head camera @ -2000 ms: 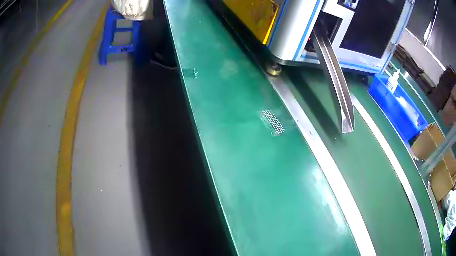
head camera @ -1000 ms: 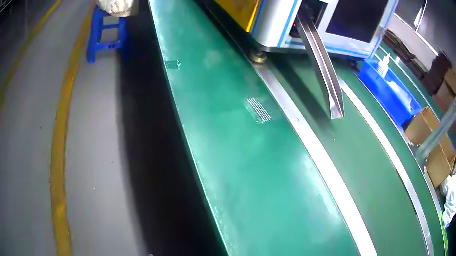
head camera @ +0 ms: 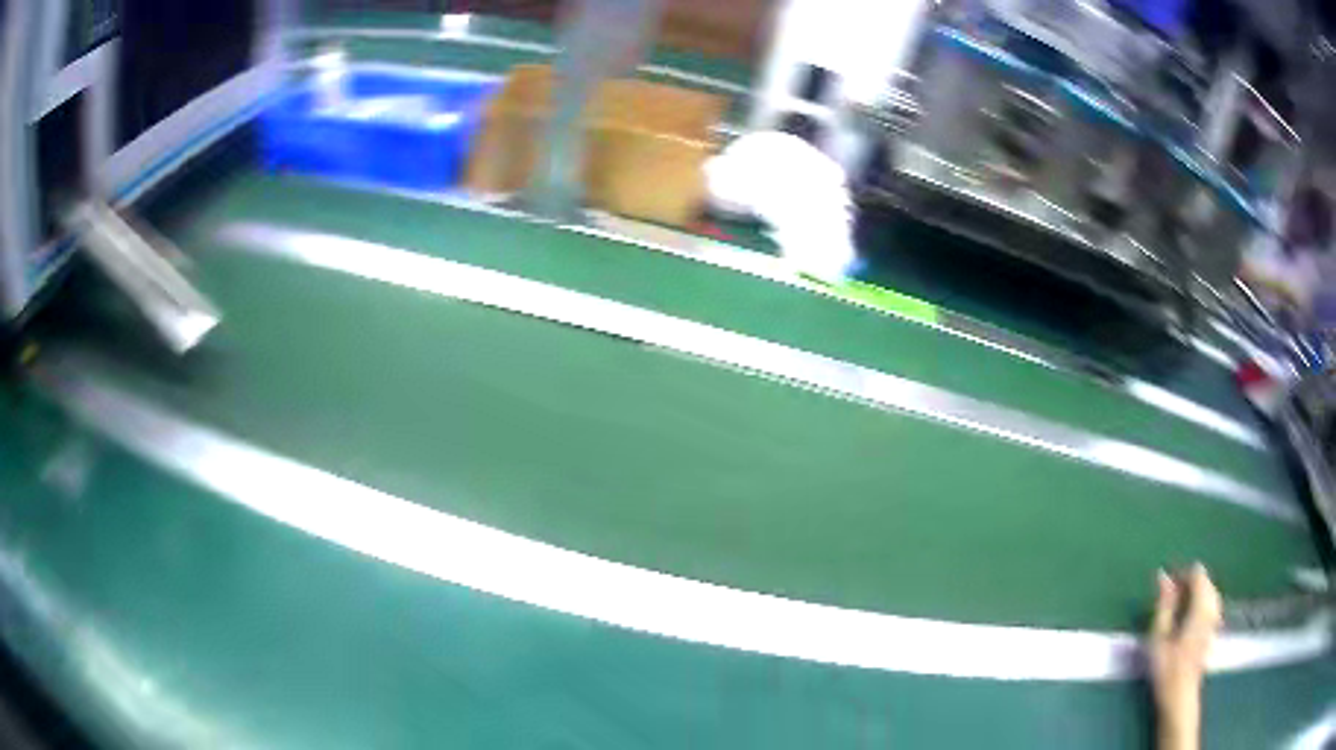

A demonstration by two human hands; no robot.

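Note:
The frame is blurred. One hand, apparently my right hand (head camera: 1184, 637), shows small near the lower right corner, over the near silver rail, reaching up from the bottom edge. A blurred grey strip (head camera: 1272, 610), perhaps a carrier bar, lies just right of its fingers. I cannot tell whether the fingers grip it. My left hand is not in view. The green conveyor belt (head camera: 615, 469) runs across the middle between silver rails. The glossy green bench surface (head camera: 440, 667) lies in front of it.
The metal discharge chute (head camera: 154, 286) slopes down at the left. Behind the belt stand a blue bin (head camera: 374, 132), a cardboard box (head camera: 652, 154) and a grey post. A white bundle (head camera: 791, 191) is beside them. Blurred machinery fills the upper right.
The view has swung far to the right. The chute and blue bin now show at the left, the floor and stool are gone, and a hand has come into view.

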